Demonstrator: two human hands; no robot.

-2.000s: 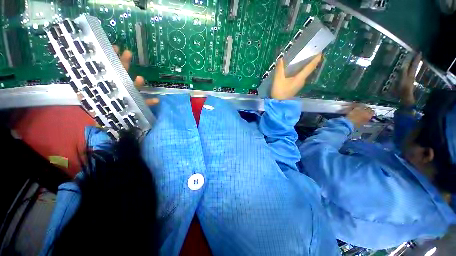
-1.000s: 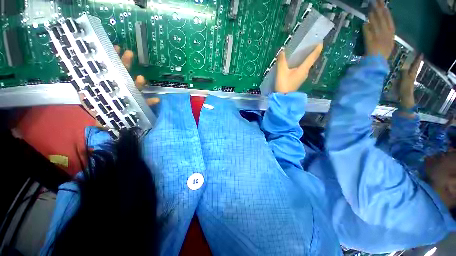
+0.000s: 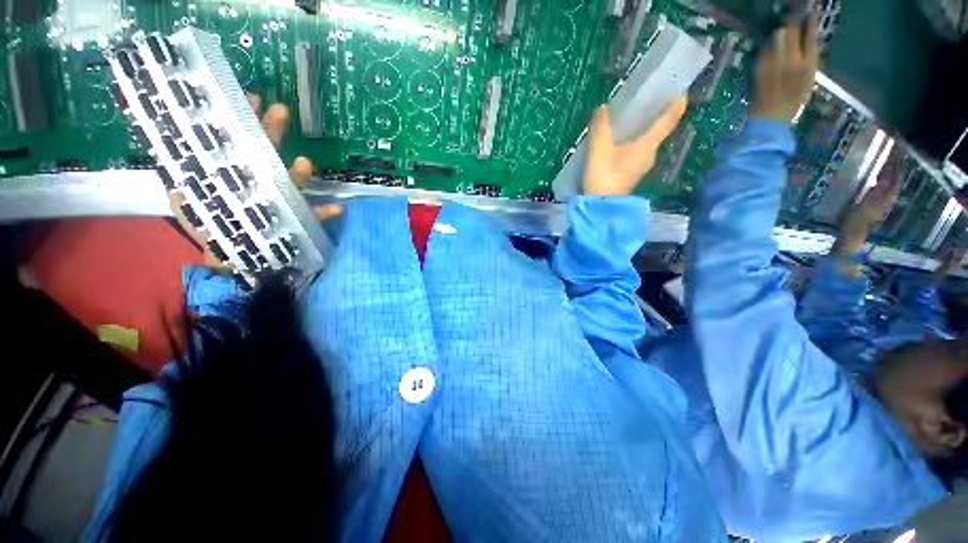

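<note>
My left hand (image 3: 301, 170) holds a silver finned heatsink assembly (image 3: 218, 154) at the left, tilted, its rows of black parts facing up; it may be more than one piece. Fingertips show along its right side, and the palm is hidden. My right hand (image 3: 621, 154) grips a plain-faced grey heatsink (image 3: 663, 74) by its near part, thumb and finger spread along it. This heatsink slants over the green circuit board (image 3: 350, 117), and its lower end is near the board's front edge. Whether it touches the board is unclear.
A silver rail (image 3: 90, 196) runs along the board's near edge. Narrow grey strips (image 3: 490, 117) stand on the board. A red liner (image 3: 96, 281) with a yellow label (image 3: 119, 337) lies lower left. At the right, another person's arm (image 3: 743, 255) reaches over the board; further hands are beyond.
The neighbouring person's arm has risen from the rail and reaches across the board at the right. My right hand has shifted slightly up along its heatsink. My left hand is nearly still.
</note>
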